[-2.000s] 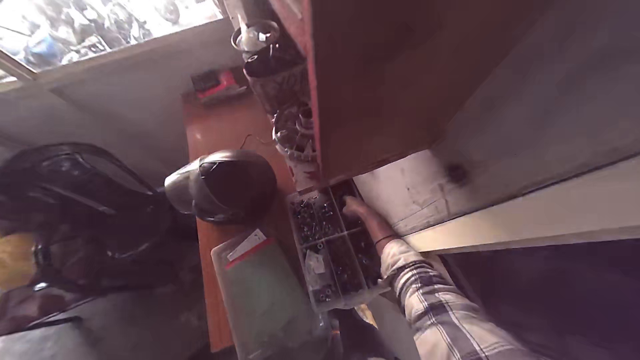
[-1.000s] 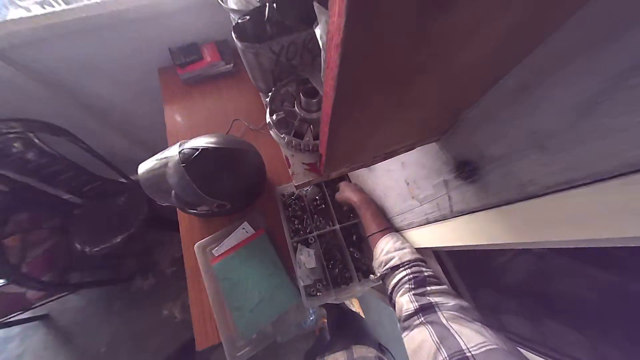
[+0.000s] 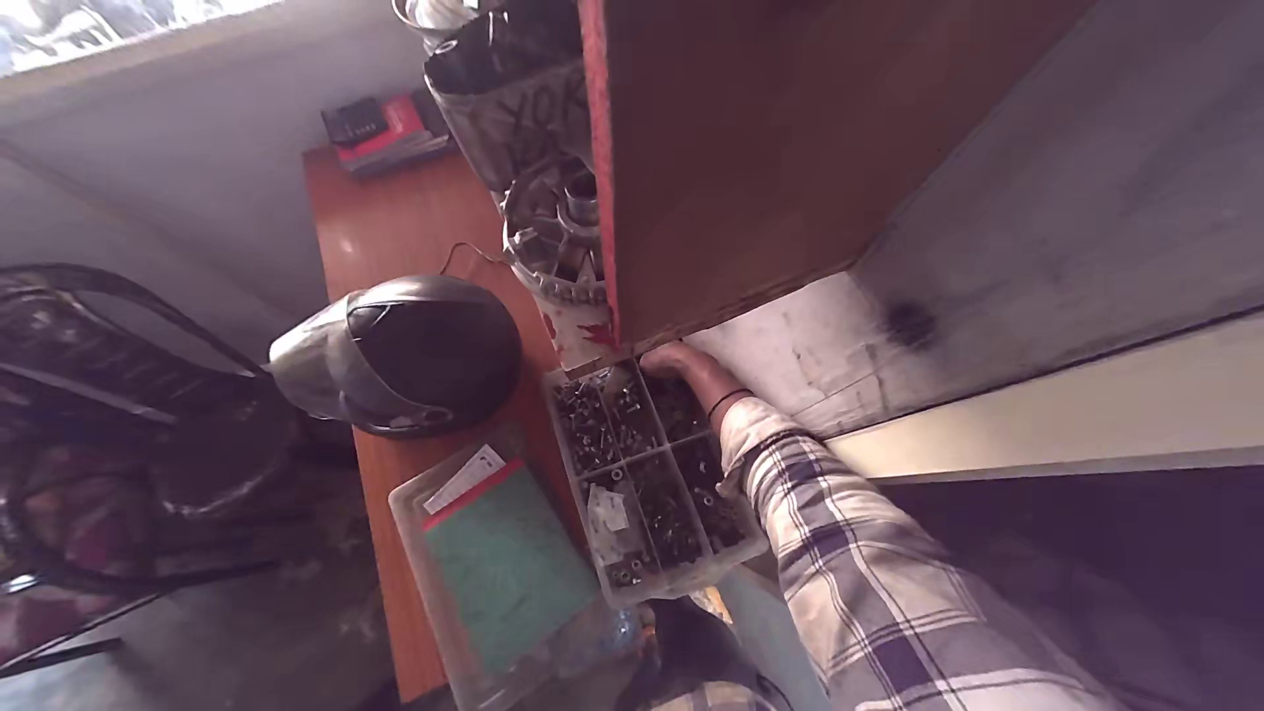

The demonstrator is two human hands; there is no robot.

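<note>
A clear plastic compartment box (image 3: 652, 456) full of screws, nuts and other small hardware sits at the centre, by the desk's right edge. Over its far right compartment is my right hand (image 3: 679, 363), in a plaid sleeve with a dark band at the wrist. The red-edged wooden panel hides its fingertips, so whether it holds anything does not show. Small bagged pieces (image 3: 607, 515) lie in a left compartment. My left hand cannot be seen.
A motorcycle helmet (image 3: 434, 355) and a tray with a green folder (image 3: 509, 568) are on the wooden desk (image 3: 395, 222). Metal machine parts (image 3: 563, 232) stand beside the wooden panel (image 3: 770, 158). A black chair (image 3: 128, 405) is at left.
Compared with the first frame, the view has shifted closer to the box. My right hand stays at the box's far right part, its fingers now more hidden by the panel's edge.
</note>
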